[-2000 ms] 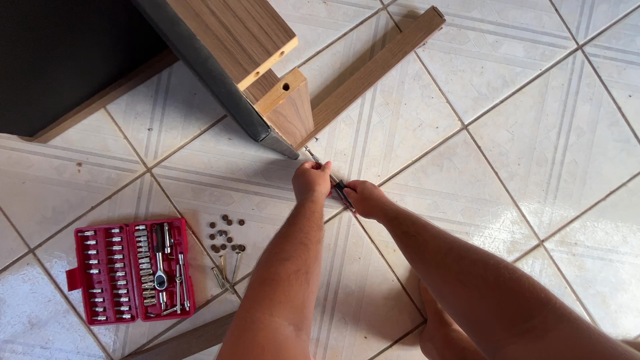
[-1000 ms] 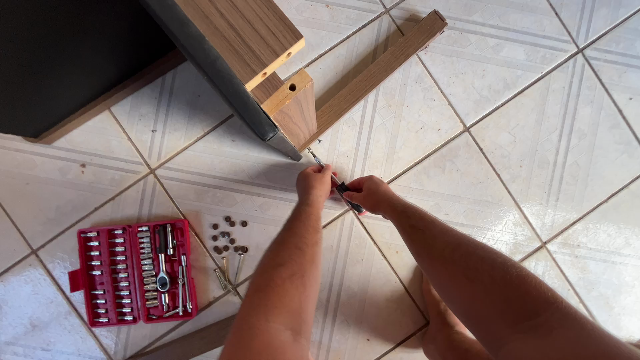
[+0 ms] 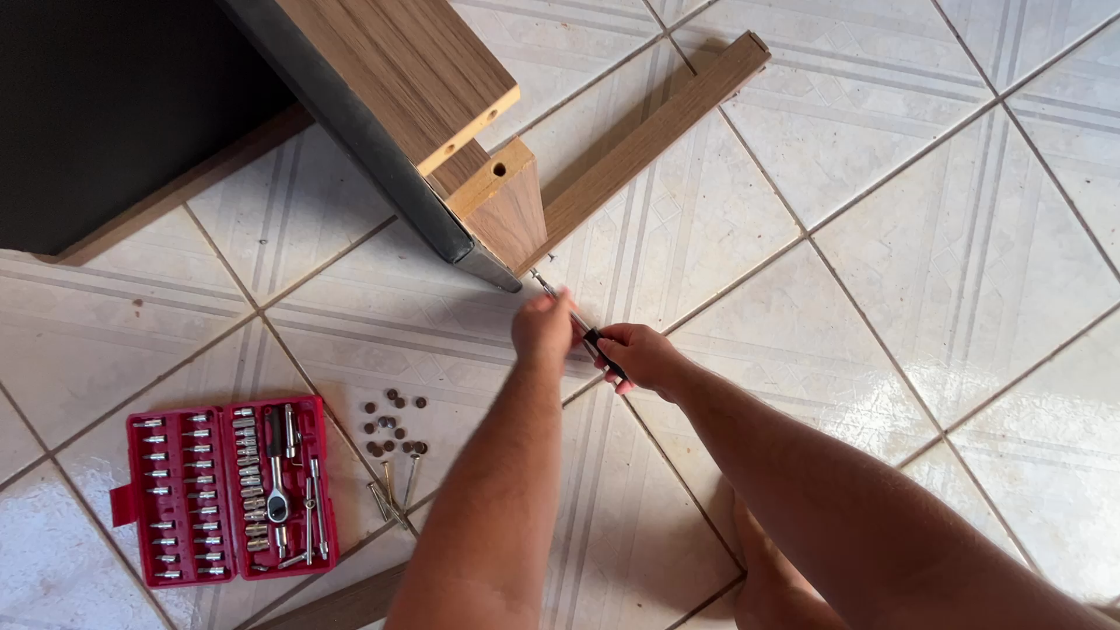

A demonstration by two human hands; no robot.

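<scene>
My right hand (image 3: pixel 639 357) is closed round the black handle of a screwdriver (image 3: pixel 604 352). Around its metal shaft, nearer the tip, are the fingers of my left hand (image 3: pixel 544 325), slightly blurred. The tip points at a screw (image 3: pixel 535 274) at the lower end of a wood-grain strip (image 3: pixel 652 149), beside the grey-black edge of a furniture piece (image 3: pixel 350 149). Whether the tip sits in the screw head I cannot tell. A short wood-grain block (image 3: pixel 503 206) with a round hole in its pale end lies against the strip, below a wider wood-grain panel (image 3: pixel 411 70).
An open red socket and bit case (image 3: pixel 232 490), holding a ratchet (image 3: pixel 277 472), lies on the tiled floor at lower left. Beside it are several small brown round caps (image 3: pixel 399 433) and long screws (image 3: pixel 388 490). Another wood-grain board (image 3: pixel 350 599) lies at the bottom edge, and a bare foot (image 3: pixel 774 569) at lower right.
My hands have stayed by the strip's lower end with the screwdriver, while my right hand's grip on the handle has shifted.
</scene>
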